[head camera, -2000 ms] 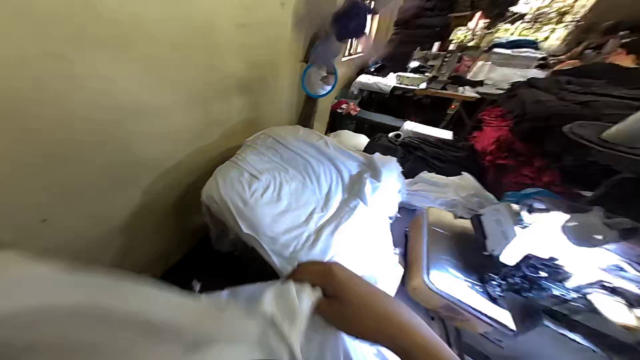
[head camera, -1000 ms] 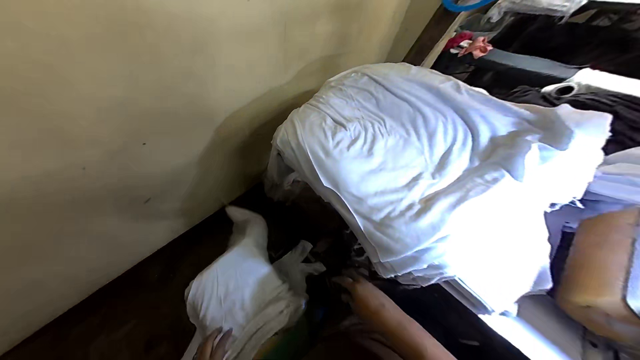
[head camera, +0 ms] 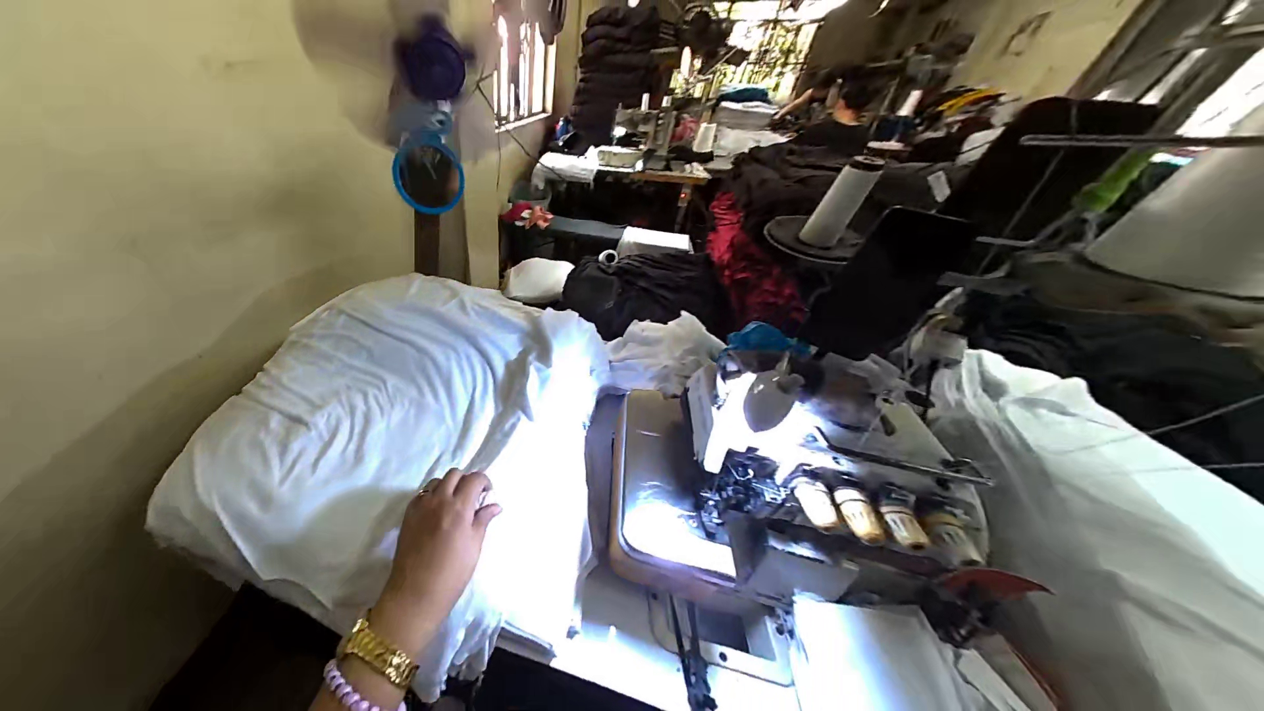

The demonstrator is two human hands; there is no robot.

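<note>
My left hand [head camera: 446,528], with a gold watch [head camera: 378,652] and a beaded bracelet at its wrist, rests on the stack of white fabric [head camera: 395,385], its fingers bent at the top layer. Whether the fingers pinch the cloth cannot be made out. Right of the stack stands a sewing machine [head camera: 657,474], its lamp shining brightly over the needle area. My right hand is out of view.
A wall [head camera: 148,197] runs along the left, with a fan [head camera: 434,59] and a blue-rimmed mirror [head camera: 428,173]. White fabric [head camera: 1106,513] lies right of the machine. Behind are thread cones [head camera: 841,202], dark and red cloth piles [head camera: 750,262], and a person [head camera: 839,123] at the far end.
The view has swung up from the floor beside the stack. One second ago, both hands were low by the stack's left side, one at a white cloth; now only my left hand shows, on the stack.
</note>
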